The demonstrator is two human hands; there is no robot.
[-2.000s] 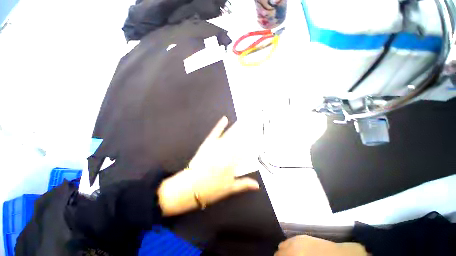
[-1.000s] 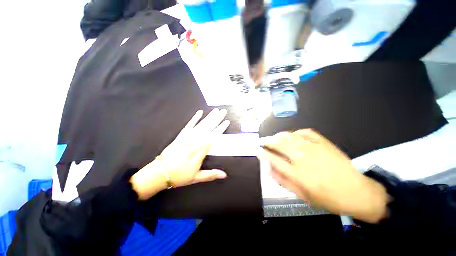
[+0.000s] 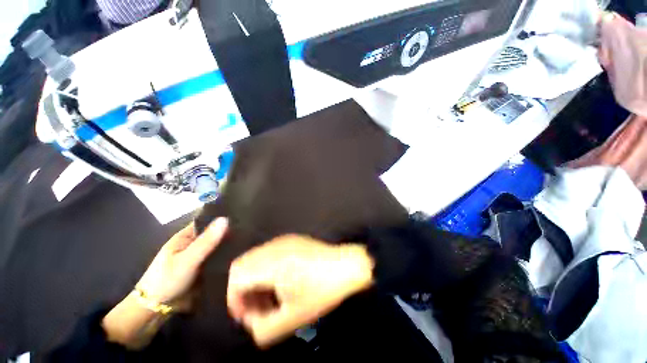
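A dark cut panel (image 3: 312,166) lies right of the needle area and reaches down under my hands. My left hand (image 3: 174,266) is below the presser area, its thumb pressed on the panel's edge and its fingers partly hidden by cloth. My right hand (image 3: 301,283) is blurred, its fingers curled over the dark cloth; whether it grips cloth is unclear. Another dark panel (image 3: 64,241) spreads at left, with a white piece (image 3: 69,180) on it. The clear attachment (image 3: 205,183) is just above my left hand. The needle itself is hidden.
The white machine head (image 3: 184,60) with a dark control panel (image 3: 418,42) crosses the top; dark cloth (image 3: 248,67) hangs over it. At right are a blue crate (image 3: 489,191), pale and dark fabric pieces (image 3: 603,283) and part of a person in pink (image 3: 631,64).
The view has swung right, showing the control panel and crate at right. My right hand has curled and sits lower on the cloth. My left hand, flat before, now pinches the panel edge.
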